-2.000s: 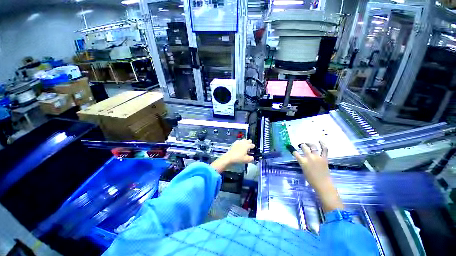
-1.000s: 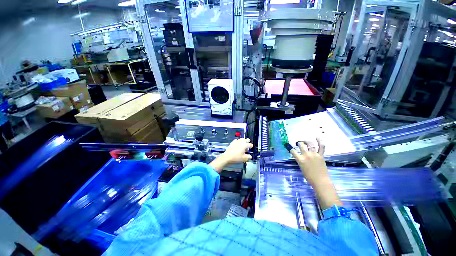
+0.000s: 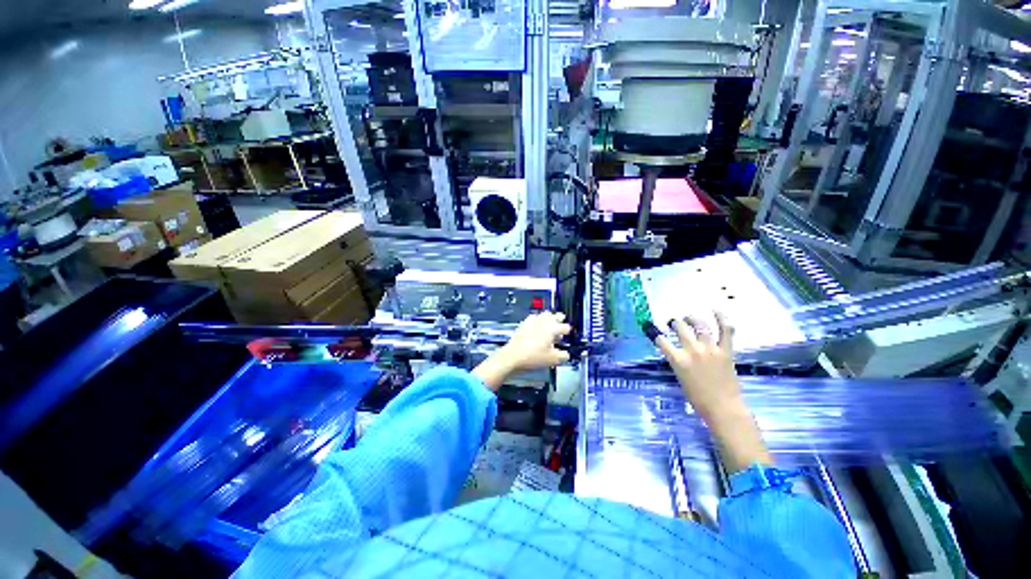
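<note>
My left hand [image 3: 536, 347] is at the right end of the narrow guide rail [image 3: 452, 330], beside the control box [image 3: 484, 301]; its fingers are bent and I cannot tell if they hold anything. My right hand [image 3: 703, 360] rests over the lower edge of the sloped white plate [image 3: 724, 296], fingers spread, one fingertip at the green strip [image 3: 640, 303]. Clear packing tubes [image 3: 837, 416] lie side by side on the shiny rack below and right of my right hand.
A blue bin [image 3: 181, 435] holding clear tubes and a black crate [image 3: 68, 390] stand at left. Brown cartons [image 3: 277, 258] are behind them. A white box with a round black opening [image 3: 499, 218] stands beyond the control box. The bowl feeder [image 3: 667, 107] is at the back.
The view has shifted slightly since two seconds ago. Both hands stay in nearly the same places; the right fingers have moved only slightly.
</note>
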